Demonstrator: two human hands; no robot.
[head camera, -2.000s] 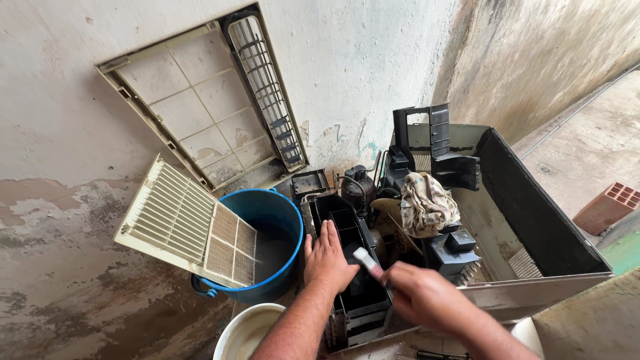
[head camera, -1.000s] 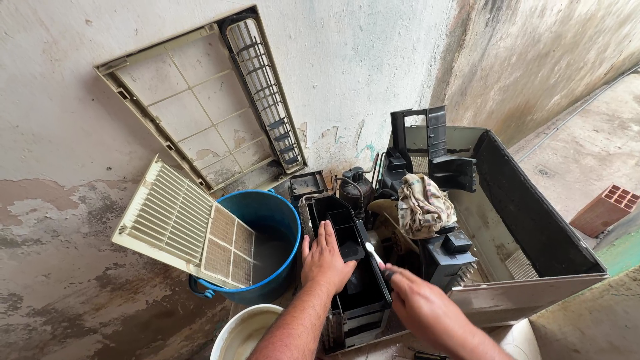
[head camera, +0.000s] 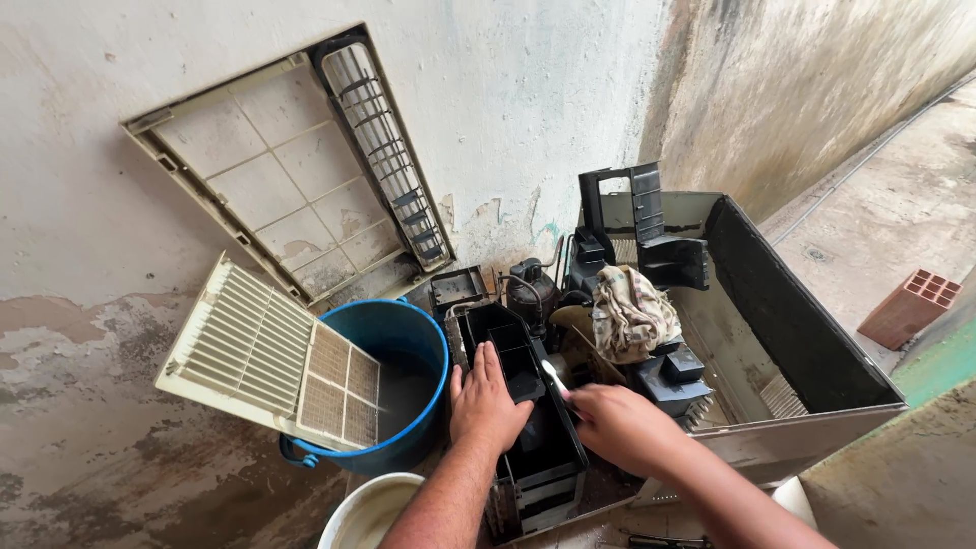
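My left hand (head camera: 488, 404) lies with spread fingers on the black plastic housing (head camera: 540, 427) of a taken-apart window air conditioner. In my right hand (head camera: 621, 423) is a small white-headed brush (head camera: 554, 377), its head at the housing's right edge; its bristles cannot be made out. Behind the housing stands the compressor (head camera: 531, 293) with its copper pipes. A crumpled checked cloth (head camera: 633, 314) rests on the parts right of the housing.
At left, a cream grille (head camera: 255, 351) leans in a blue bucket (head camera: 438, 335) of dark water. A white bucket (head camera: 366, 507) stands nearer. The front frame (head camera: 236, 229) leans on the wall. At right are the metal casing (head camera: 808, 438) and a hollow brick (head camera: 907, 309).
My right hand has come closer to the housing than two seconds ago, and the brush head has moved from above it to its right edge. My left hand remains on the housing.
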